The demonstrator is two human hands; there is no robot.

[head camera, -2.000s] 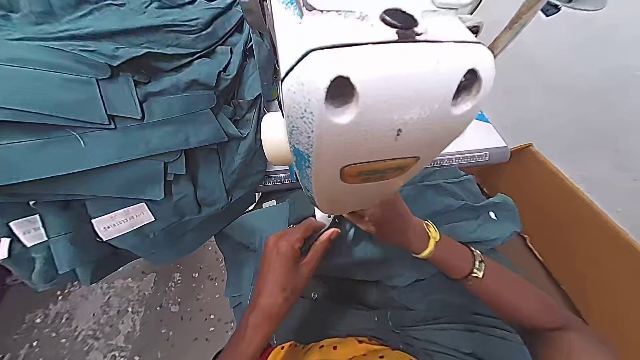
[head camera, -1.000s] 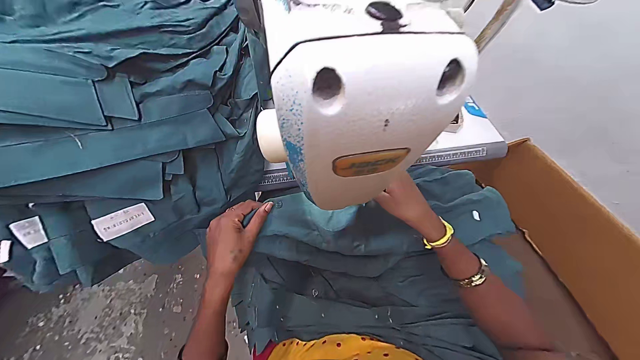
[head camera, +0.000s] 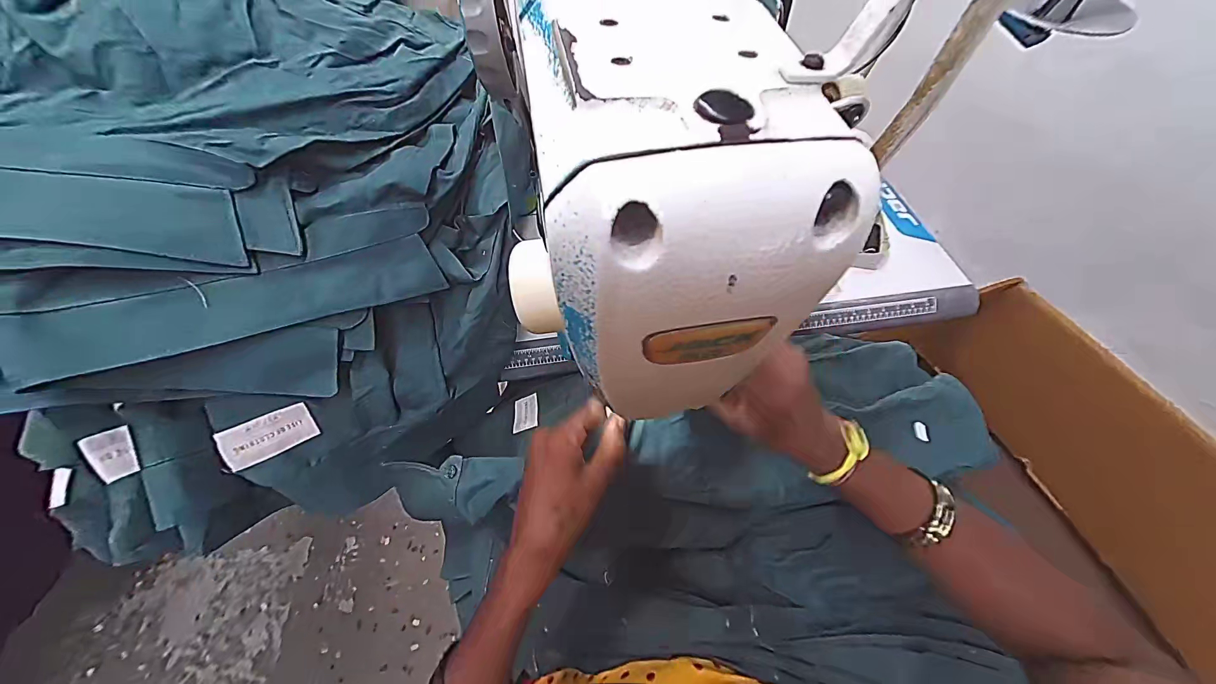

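A white sewing machine head [head camera: 712,256] fills the upper middle and hides its needle area. My left hand [head camera: 565,470] is at its lower left edge, thumb and fingers pinched together on a small pale edge, probably of the teal garment. Under the head's right side, my right hand [head camera: 774,404] bears on the teal garment [head camera: 760,532]; its fingertips are partly hidden and blurred. A buttoned flap of teal cloth [head camera: 465,484] lies left of my left hand. The garment spreads over the lap and below the machine.
Teal garments with white labels are piled [head camera: 218,313] at the left. A cardboard box wall [head camera: 1092,427] stands at the right, beside the machine bed [head camera: 902,275]. A pale round knob [head camera: 535,285] juts from the machine's left side. Speckled floor [head camera: 285,589] shows at lower left.
My left hand has moved right, from the cloth left of the machine head to its lower edge. The buttoned flap now lies out to the left.
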